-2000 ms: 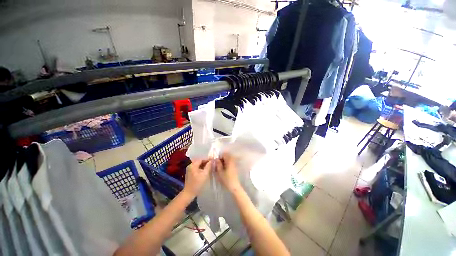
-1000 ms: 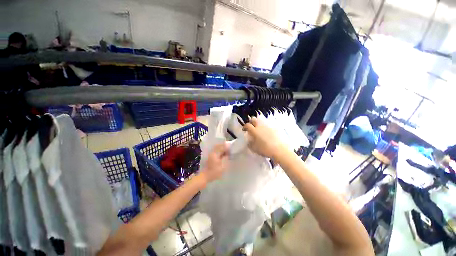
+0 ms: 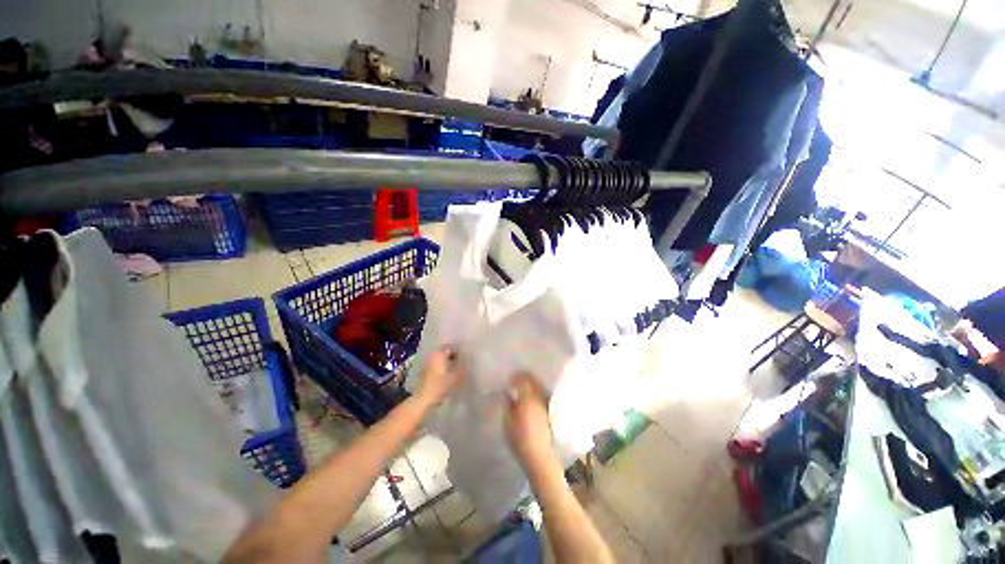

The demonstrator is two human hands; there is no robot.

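Note:
A white sleeveless blouse (image 3: 485, 331) hangs from the rail in front of me, at the left end of a bunch of white blouses (image 3: 623, 264) on black hangers (image 3: 590, 182). My left hand (image 3: 440, 376) pinches the blouse cloth at its left part, fingers bent. My right hand (image 3: 529, 409) is closed on the cloth further right and slightly lower. The fingertips of both hands are partly hidden and small. The front of the blouse lies between the hands. Buttons are too small to tell.
The grey rail (image 3: 331, 171) crosses at chest height. More white garments (image 3: 121, 397) hang at left. Blue crates (image 3: 342, 380), one with dark red cloth, and a red stool (image 3: 397, 215) stand beyond. Dark garments (image 3: 705, 121) hang at right, near a worktable (image 3: 871, 485).
My right hand has come down from the collar to the blouse front. My left hand has moved slightly left and down. The hands are now apart, and the view has shifted a little.

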